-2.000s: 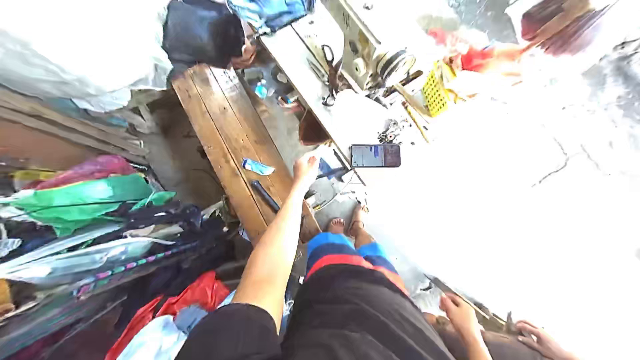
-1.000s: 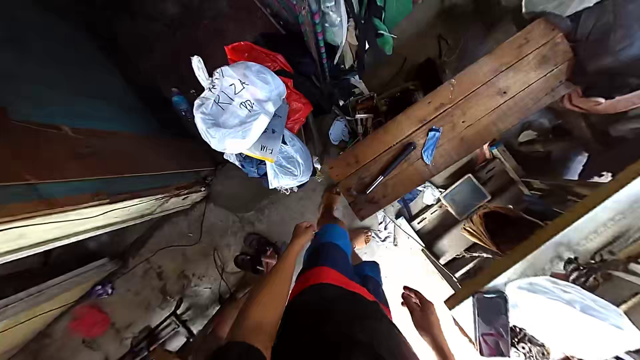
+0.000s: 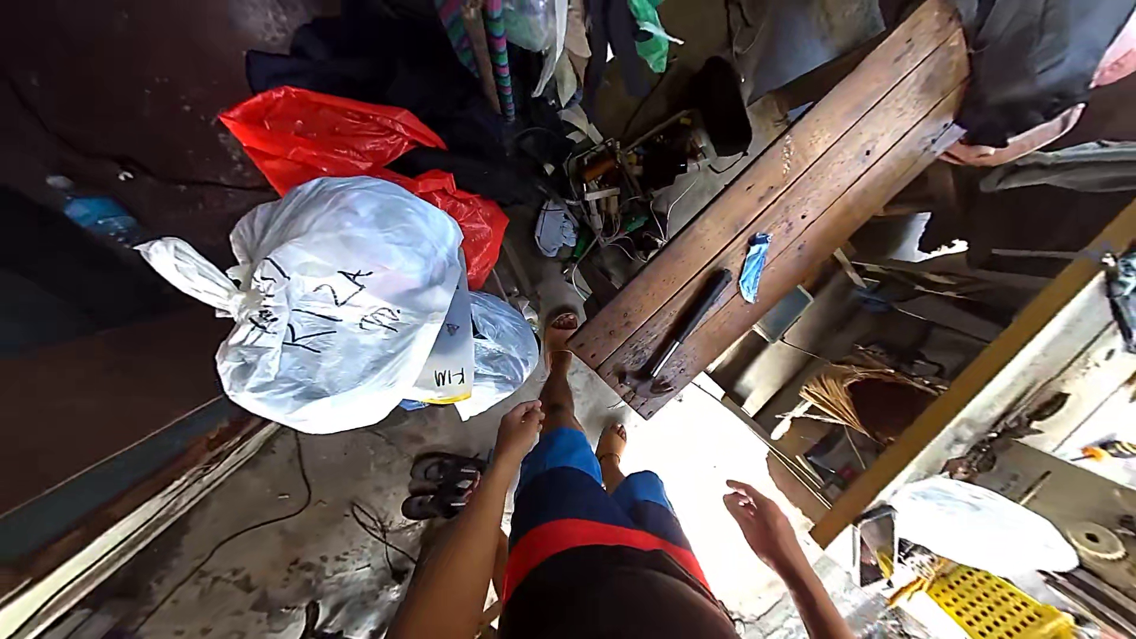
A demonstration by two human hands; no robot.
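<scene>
My left hand (image 3: 518,432) hangs in the air with loosely curled fingers, just right of a tied white plastic bag (image 3: 346,302) that bears handwriting. Nothing shows in that hand. My right hand (image 3: 763,524) is low at the right, fingers apart and nothing in it, left of the table edge. Above and between them lies a wooden bench (image 3: 799,177). On the bench rest a dark-handled tool with a metal shaft (image 3: 692,319) and a small blue packet (image 3: 753,268).
Red plastic bags (image 3: 328,138) lie behind the white one. Dark sandals (image 3: 442,484) and a cable (image 3: 293,497) are on the floor at left. At right, a table with a wooden edge (image 3: 976,382) bears a yellow perforated basket (image 3: 994,603). A straw broom (image 3: 839,399) is beyond it.
The view has swung from the table and phone toward the floor, bench and bags. My left hand, over the bench's side two seconds ago, is now by the white bag.
</scene>
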